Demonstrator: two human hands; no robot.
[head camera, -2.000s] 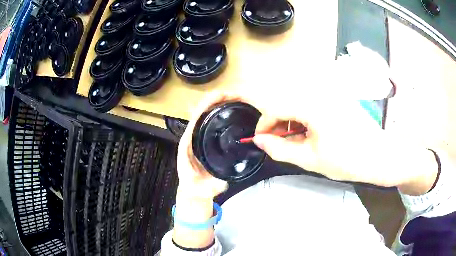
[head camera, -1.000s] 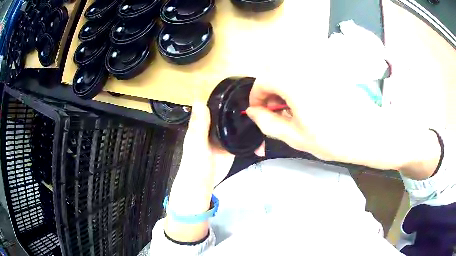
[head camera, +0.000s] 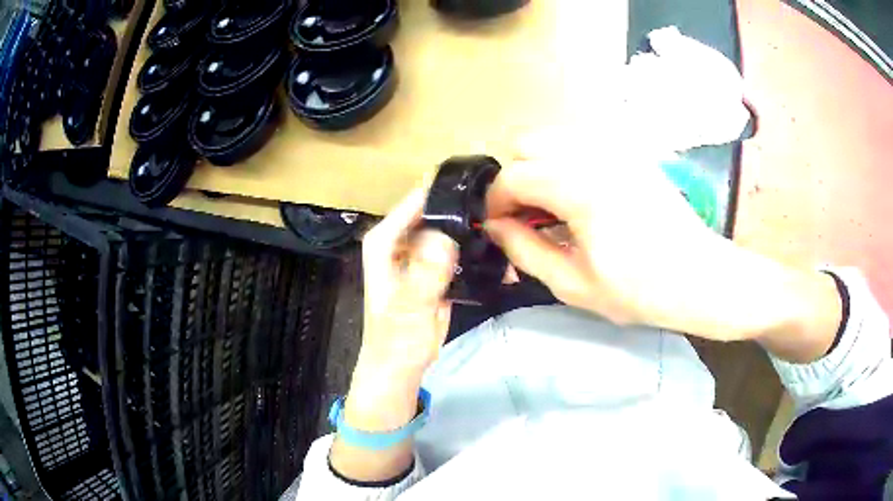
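A black round housing (head camera: 460, 201) is held up in front of me, tilted almost edge-on, near the cardboard's front edge. My left hand (head camera: 406, 279) grips its left side, with the thumb against the housing. My right hand (head camera: 578, 235) is at its right side and pinches thin red lead wires (head camera: 537, 221) at the housing's face. The fingers hide part of the housing and most of the wires. No circuit board can be made out.
Black housings (head camera: 341, 86) stand in overlapping rows on a cardboard sheet (head camera: 431, 117). Another housing (head camera: 318, 223) shows below the sheet's edge. Black slotted crates (head camera: 215, 352) are at lower left. A crumpled white cloth or paper (head camera: 690, 93) lies beside a red mat (head camera: 818, 147) at right.
The held housing has turned from face-on to nearly edge-on, and my left hand has shifted its grip on it. My right hand still pinches the red wires. The bench view has shifted slightly.
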